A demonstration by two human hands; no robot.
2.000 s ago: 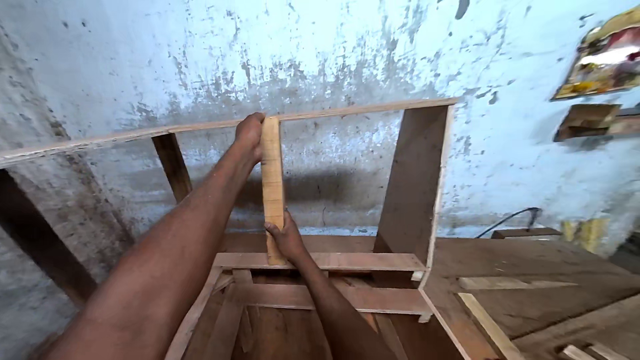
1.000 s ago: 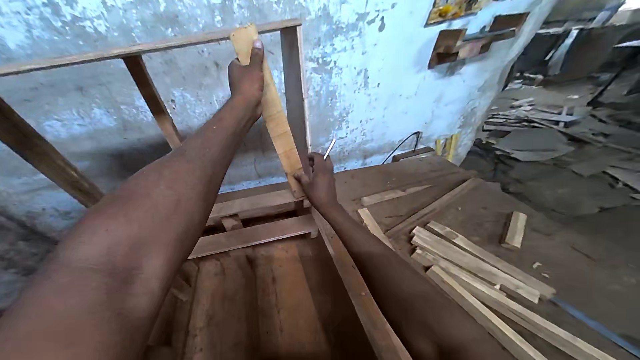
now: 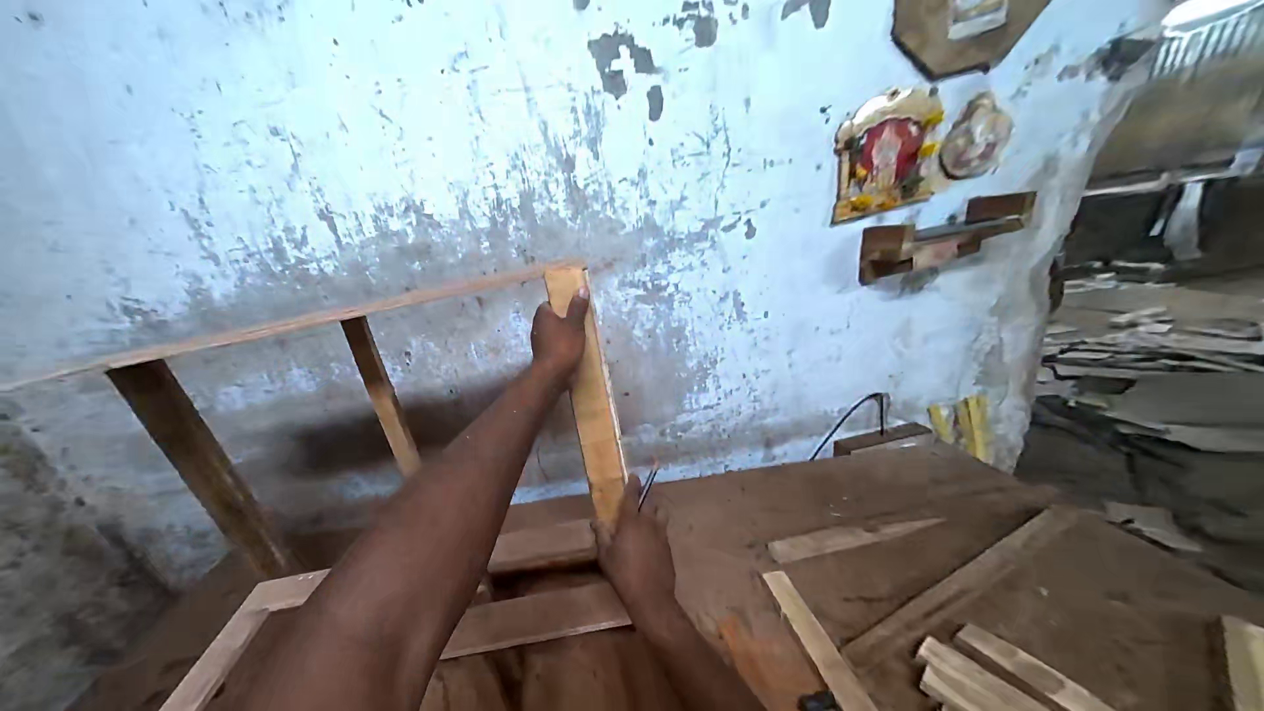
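A light wooden board (image 3: 594, 405) stands nearly upright against the right end of a wooden frame, whose top rail (image 3: 395, 304) meets the board's upper end. My left hand (image 3: 559, 338) grips the board near its top, thumb on its face. Around its lower end is my right hand (image 3: 637, 548), which also has a thin pencil-like stick (image 3: 648, 488) between its fingers. Two darker wooden uprights, one thick (image 3: 202, 464) and one thin (image 3: 380, 395), slope down from the rail to the left. Lower crosspieces (image 3: 538, 617) lie below my hands.
Several loose wooden strips (image 3: 1017, 671) and a flat offcut (image 3: 854, 539) lie on the brown work surface (image 3: 731, 509) at right. Behind is a peeling blue-white wall (image 3: 474, 128) with a small wooden shelf (image 3: 938, 245) and a framed picture. Scrap sheets (image 3: 1165, 395) cover the floor at far right.
Two seconds ago the board stood midway along the frame's top rail; now both hands hold it at the frame's right end. The view has shifted markedly.
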